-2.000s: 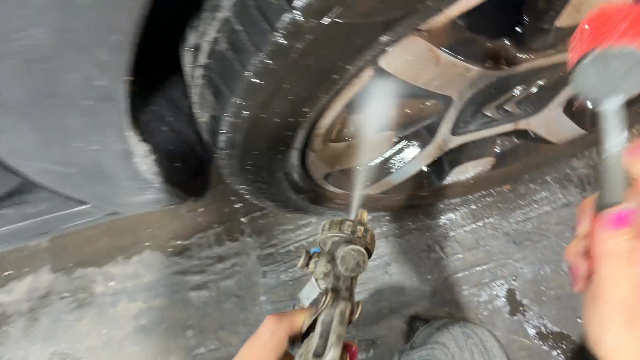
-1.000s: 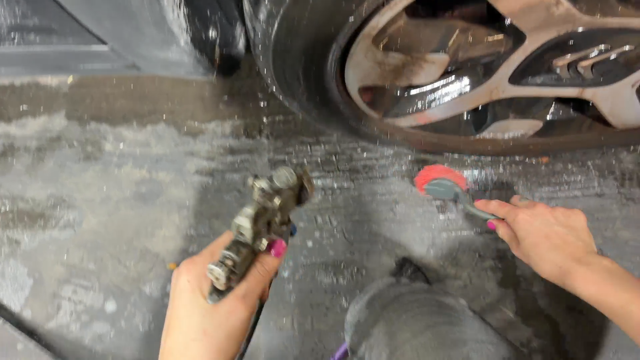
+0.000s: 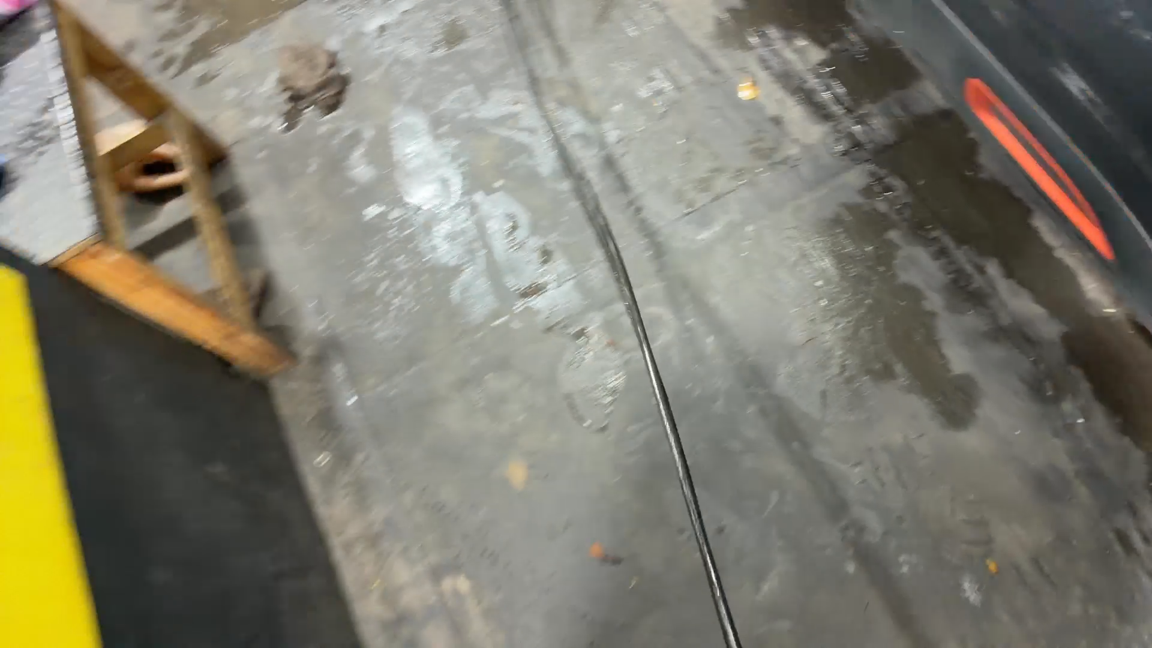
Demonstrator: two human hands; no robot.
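Observation:
Neither my left hand nor my right hand shows in the head view, and what they hold cannot be seen. A thin black hose (image 3: 661, 387) runs from the top middle to the bottom edge, over or above the wet concrete floor (image 3: 486, 387); its shadow lies to its right. At the upper right is the dark lower body of a car (image 3: 1080, 99) with an orange-red strip (image 3: 1044, 171) on it. The spray gun, the brush and the wheel are out of view.
On the left stands a wooden frame (image 3: 171, 306) beside a black and yellow surface (image 3: 40, 468). A crumpled brown cloth or similar lump (image 3: 310, 79) lies on the floor near the top left. Wet patches and small orange bits (image 3: 598, 551) mark the concrete.
The view has swung far away from the wheel. My two hands, the spray gun and the red-headed brush, seen in both earlier frames, have left view.

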